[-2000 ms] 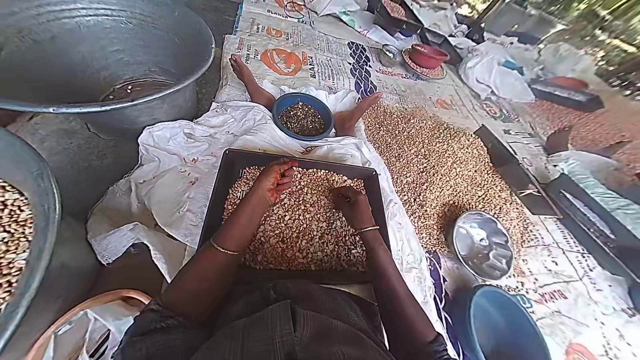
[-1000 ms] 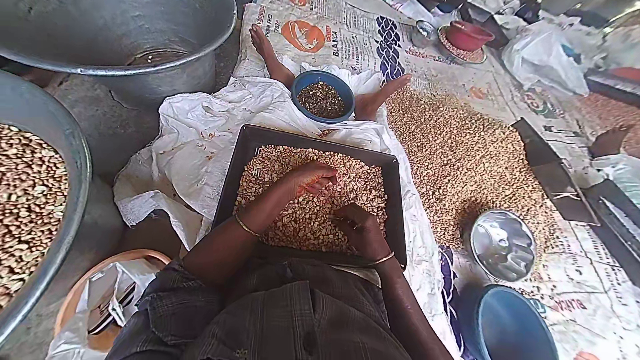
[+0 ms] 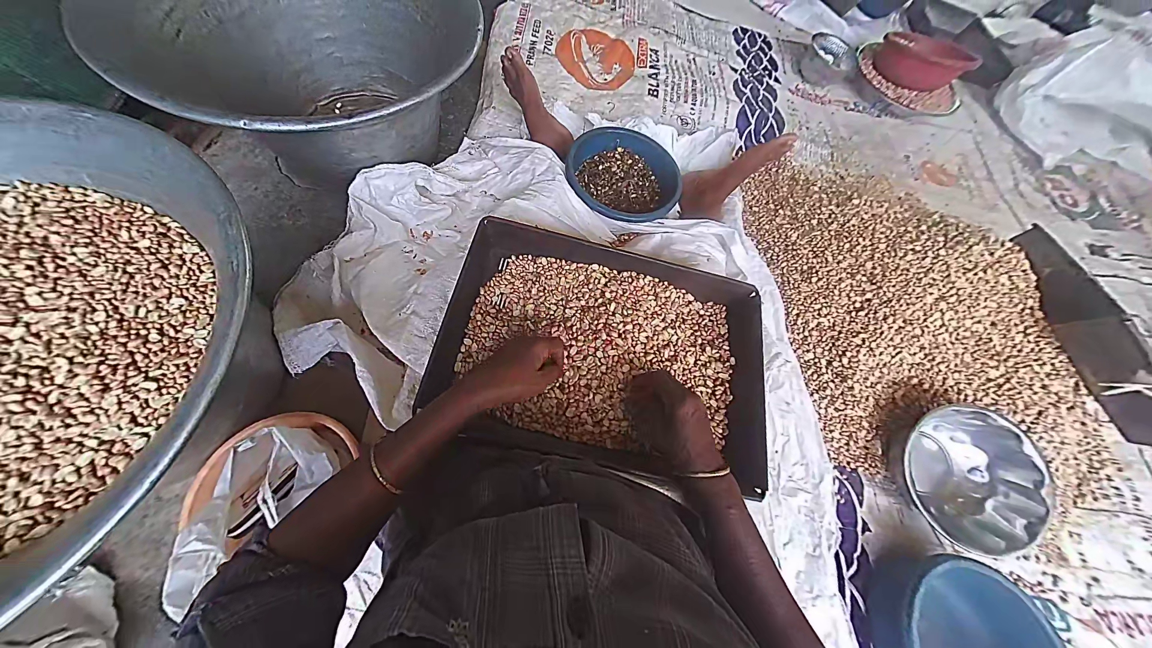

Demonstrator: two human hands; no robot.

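Note:
A black rectangular tray [image 3: 765,405] lies across my lap, with a layer of split, pinkish-tan nuts or kernels [image 3: 621,315] in it. My left hand [image 3: 522,369] is curled over the left part of the kernels, its fingers bent in; whether it holds any cannot be seen. My right hand [image 3: 668,416] reaches down into the kernels at the lower right, fingertips hidden beneath it. Beyond the tray, between my feet, a blue plastic bowl [image 3: 668,171] holds dark bits of debris. White sack cloth [image 3: 396,234] lies under the tray and bowl.
Kernels fill a large metal basin [image 3: 236,270] at the left; another metal tub [image 3: 396,117] stands behind it. A kernel pile [image 3: 900,306] spreads over printed sacks at the right, beside a shiny metal bowl [image 3: 978,480] and a blue tub [image 3: 963,603]. An orange basket [image 3: 315,421] sits lower left.
My left hand has moved left and toward me over the tray, its fingers now curled. My right hand has come down lower into the kernels. The view has shifted left.

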